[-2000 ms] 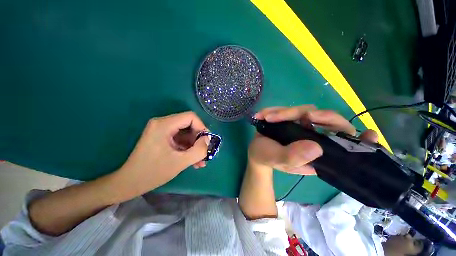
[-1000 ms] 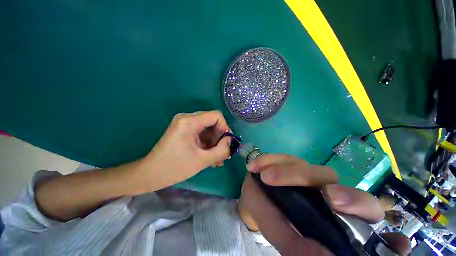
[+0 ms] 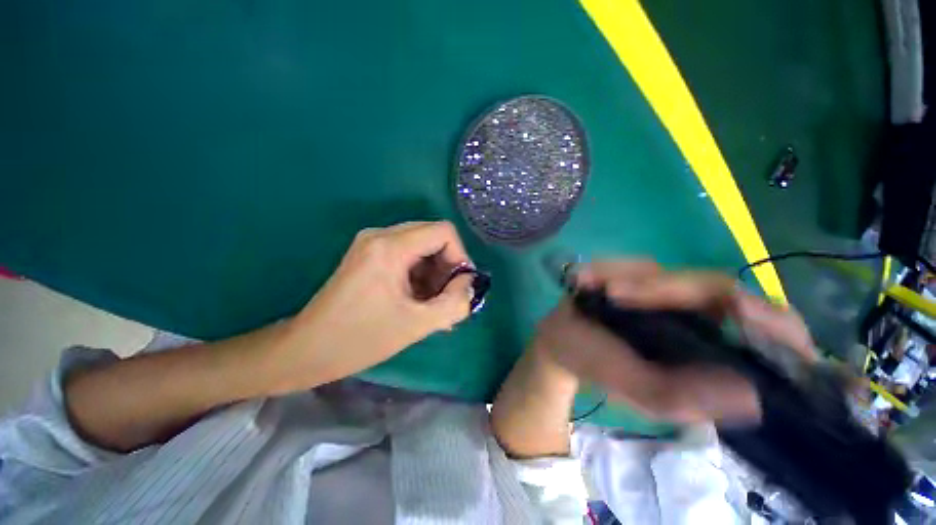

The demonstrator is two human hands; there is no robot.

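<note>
My left hand (image 3: 385,282) pinches a small black watch-like unit (image 3: 478,291) between thumb and fingers, below the screw dish. Most of the unit is hidden by my fingers. My right hand (image 3: 657,338), blurred, is closed around a thick black electric screwdriver (image 3: 811,431). Its nose (image 3: 564,271) points up and left, between the unit and the dish, touching neither. The round dark-rimmed screw dish (image 3: 521,170) is full of tiny glittering screws and lies on the green mat (image 3: 257,133).
A yellow line (image 3: 688,133) slants down the right side. A small dark unit (image 3: 784,168) lies on the dark green strip beyond it. A thin black cord (image 3: 821,255) crosses the line. A white sleeve of another person (image 3: 647,477) shows at the bottom right.
The screwdriver nose was at the unit one second ago; my right hand has since moved it away, up and right. The green box and clear bag seen then are now hidden. My left hand stays nearly still.
</note>
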